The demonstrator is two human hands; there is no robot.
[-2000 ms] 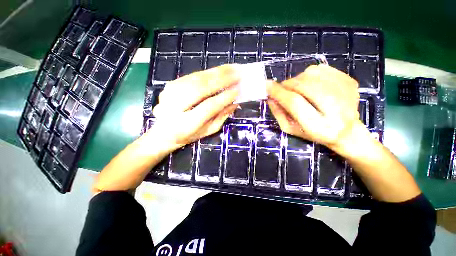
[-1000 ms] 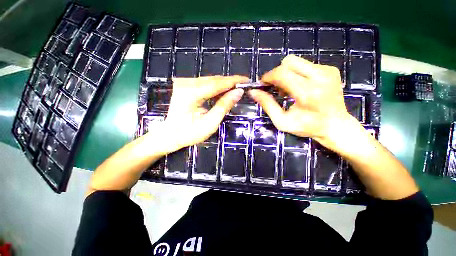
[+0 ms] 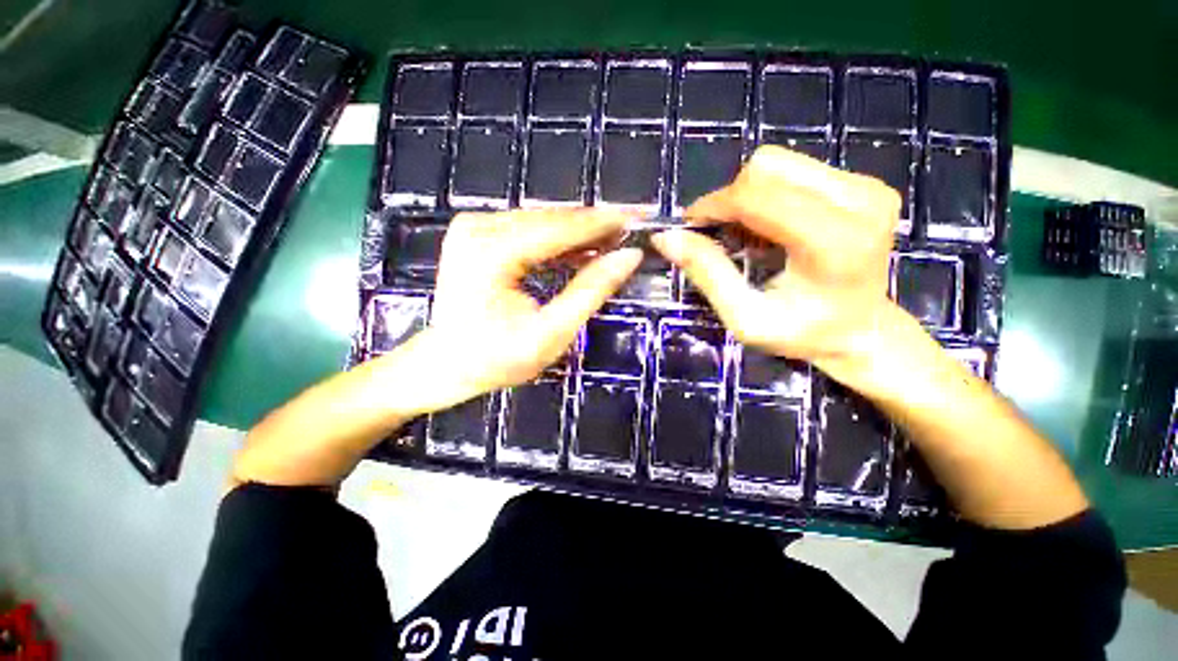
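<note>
A thin front housing (image 3: 656, 227) is held nearly edge-on between my two hands above the middle of the tray; only a narrow pale line of it shows. My left hand (image 3: 517, 294) pinches its left part between thumb and fingers. My right hand (image 3: 795, 258) pinches its right part. Whether a keypad sits in it cannot be seen. The large black blister tray (image 3: 601, 433) lies right below my hands, with dark housings in its pockets. My hands hide its middle pockets.
A second black blister tray (image 3: 194, 245) stands tilted at the left. A clump of black keypads with white specks (image 3: 1095, 238) lies on the green worktop (image 3: 304, 278) at the right. Clear, shiny packs (image 3: 1143, 394) lie at the far right edge. A red thing is at the lower left corner.
Two seconds ago the housing's white back faced the camera; it has since turned edge-on. Over the last second my hands have barely moved, and the view has shifted slightly.
</note>
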